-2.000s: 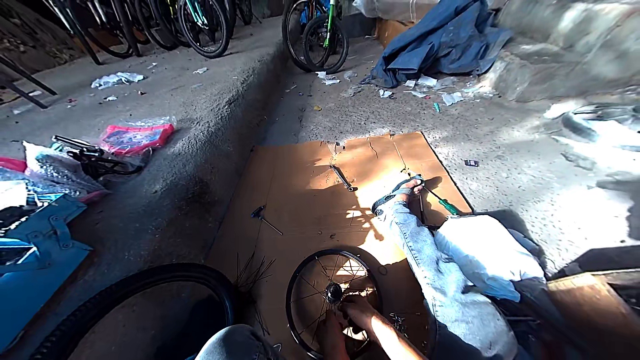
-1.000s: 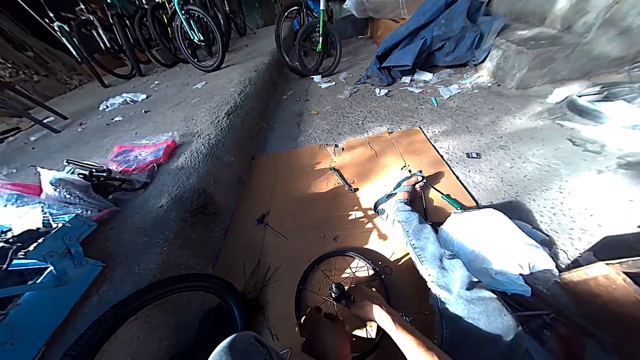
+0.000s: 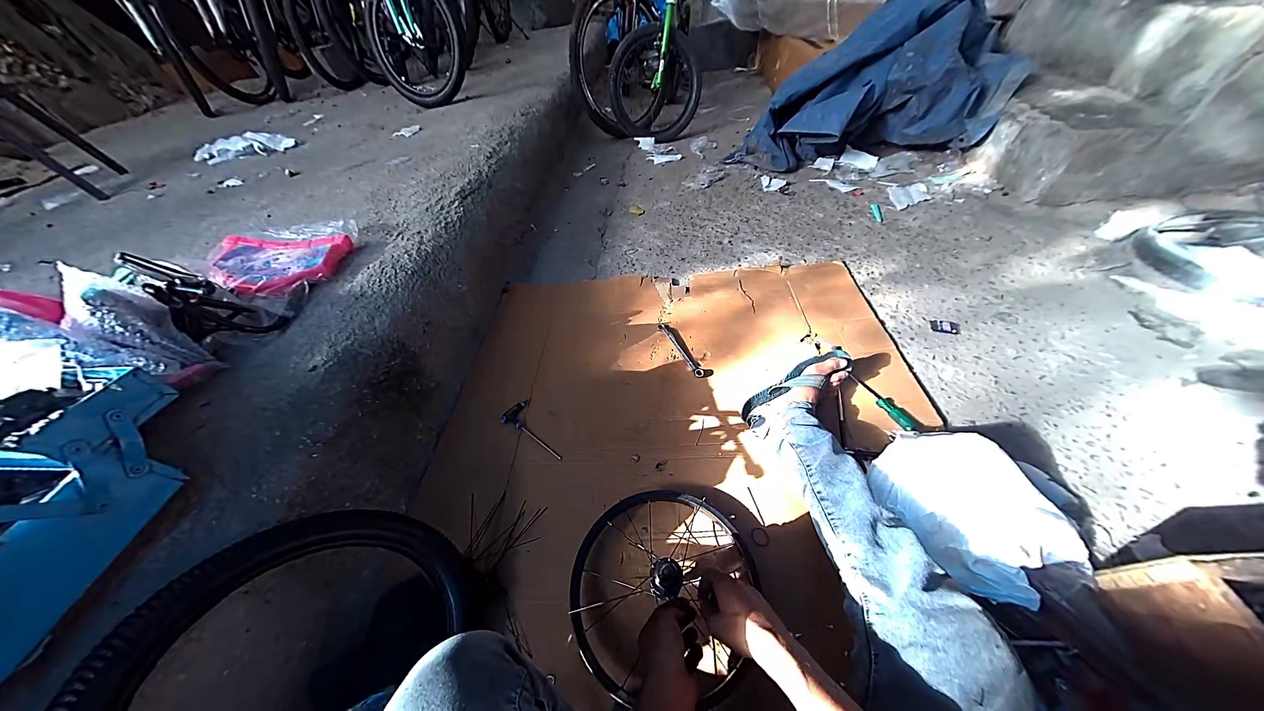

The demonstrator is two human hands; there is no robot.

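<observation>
A small black spoked bicycle wheel [image 3: 583,571] lies on a cardboard sheet [image 3: 592,395], its dark hub [image 3: 667,578] facing up. My left hand [image 3: 668,637], in shadow, is at the spokes just below the hub. From the right, my right hand [image 3: 731,604] reaches over the rim, fingers bent near the hub and close to my left hand. Whether either holds a spoke or small part cannot be made out. Loose spokes [image 3: 504,533] lie left of the wheel. A T-handle tool [image 3: 528,430] and a wrench [image 3: 683,351] lie farther up the cardboard.
A bicycle tyre [image 3: 286,533] lies at the lower left, beside a blue metal toolbox [image 3: 89,494]. My sandalled foot [image 3: 815,375] rests near a green-handled screwdriver [image 3: 894,410]. A white bag [image 3: 978,504] sits right of my leg. Bicycles [image 3: 415,49] stand behind on a raised concrete ledge [image 3: 434,197].
Both hands stay at the wheel's hub area. My left hand has shifted right, closer beneath the hub, since a second ago.
</observation>
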